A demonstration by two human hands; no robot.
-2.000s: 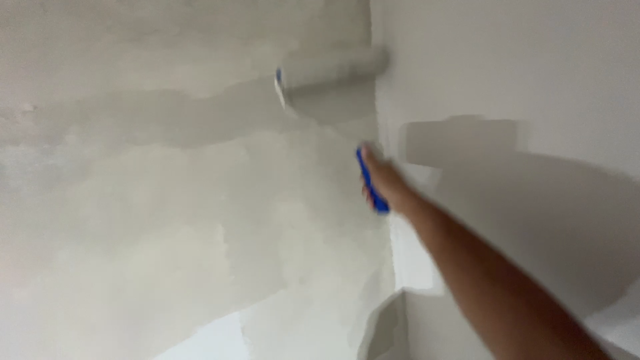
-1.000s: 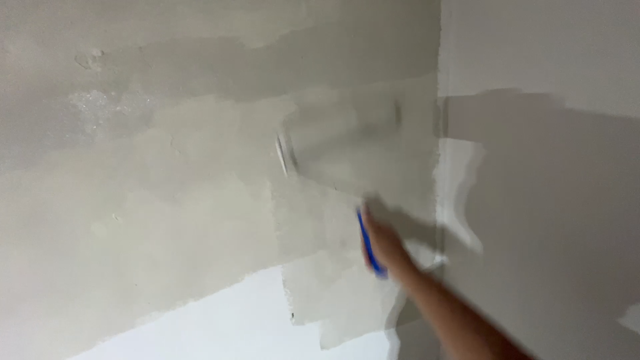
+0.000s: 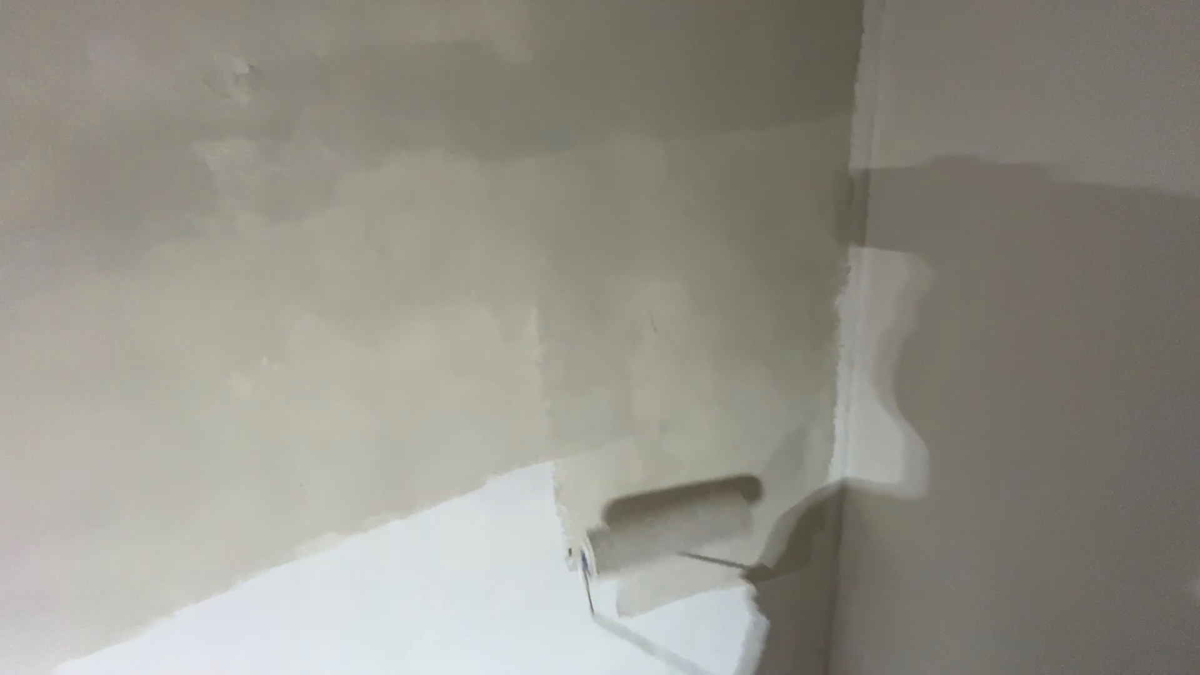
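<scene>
A paint roller [image 3: 670, 534] with a grey-beige cover lies against the wall low in the head view, just left of the room corner. Its thin wire frame runs down and right out of the bottom edge, so the handle is hidden below the view. Neither of my hands shows now. Greenish-grey paint [image 3: 394, 328] covers most of the left wall, with darker bands in it. Below its slanting edge the wall is white [image 3: 375, 600], and the roller touches the border between the two.
The inside corner [image 3: 848, 375] runs down the right side. Beyond it stands a side wall [image 3: 1059, 422], on which shadows fall. A small rough patch [image 3: 234, 80] marks the painted wall at the upper left.
The roller has moved down the wall, from near the top two seconds ago to the lower painted edge. The hand on its blue handle has left the view.
</scene>
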